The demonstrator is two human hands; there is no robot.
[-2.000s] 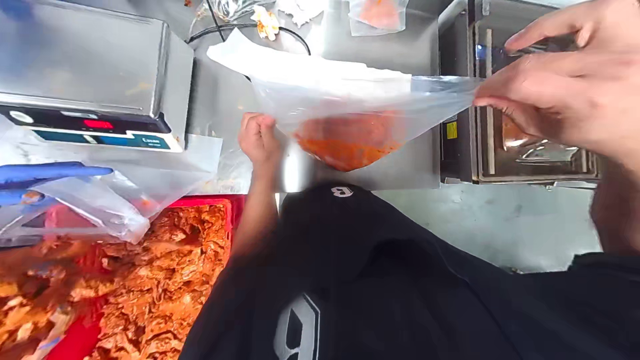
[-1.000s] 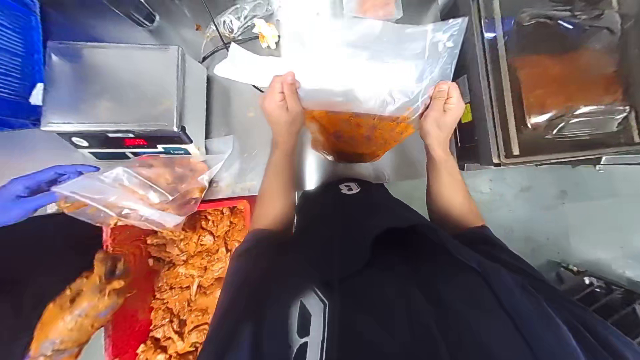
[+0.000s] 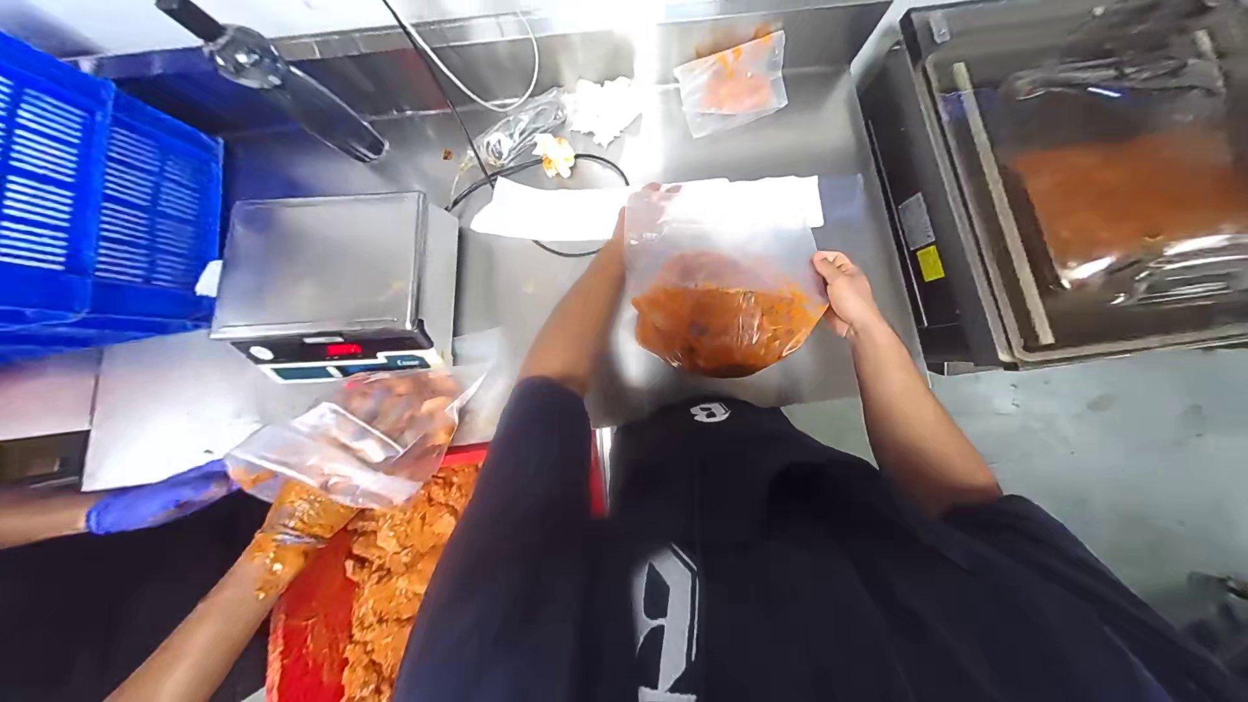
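Observation:
A clear plastic bag [image 3: 726,312] with orange-red marinated meat in its lower part is held in front of me, over the steel table. My left hand [image 3: 651,200] grips the bag at its upper left edge, partly hidden behind the film. At the right edge of the bag, my right hand [image 3: 846,292] pinches the plastic between thumb and fingers. White paper or film [image 3: 551,212] lies behind the top of the bag.
A co-worker's gloved hands [image 3: 161,497] fill another clear bag [image 3: 361,429] above a red crate [image 3: 312,624] of marinated meat. Left stand a digital scale [image 3: 322,263] and blue crates [image 3: 156,195]. A vacuum sealer [image 3: 985,214] holding a bag is at right; a small bag [image 3: 736,83] lies behind.
My right hand was higher and farther right two seconds ago, pulling the bag's corner; it now holds the bag's side. The co-worker's coated hand has moved from above the crate to the other bag.

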